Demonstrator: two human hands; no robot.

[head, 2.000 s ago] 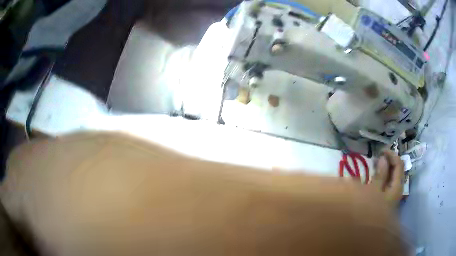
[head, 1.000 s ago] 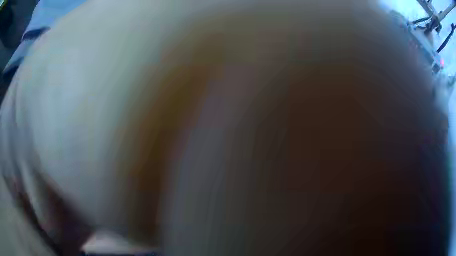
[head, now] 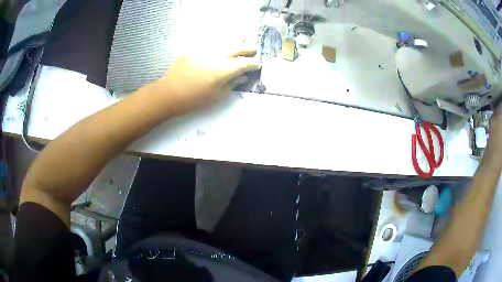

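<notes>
My left hand [head: 206,77] reaches in from the left, with its fingertips at the needle area of the off-white sewing machine [head: 363,71]. A small dark grey piece [head: 247,81] shows just under the fingers; whether they grip it is unclear. A grey ribbed panel [head: 137,47] lies left of the needle, partly washed out by the lamp, beside my hand. A flat dark panel [head: 82,41] lies farther left. My right forearm rises along the right edge towards the handwheel end; the hand itself is cut off by the picture's edge.
Red-handled scissors [head: 427,147] lie at the right of the white table [head: 308,135]. A black loop [head: 32,99] hangs over the left table edge. Below right are a tape roll [head: 387,232], a fan [head: 410,267] and a blurred skin-toned shape [head: 404,202].
The arm that blocked the view has moved off. The machine and table show again, lower and larger. My left hand is now at the needle area, and my right arm is at the right edge.
</notes>
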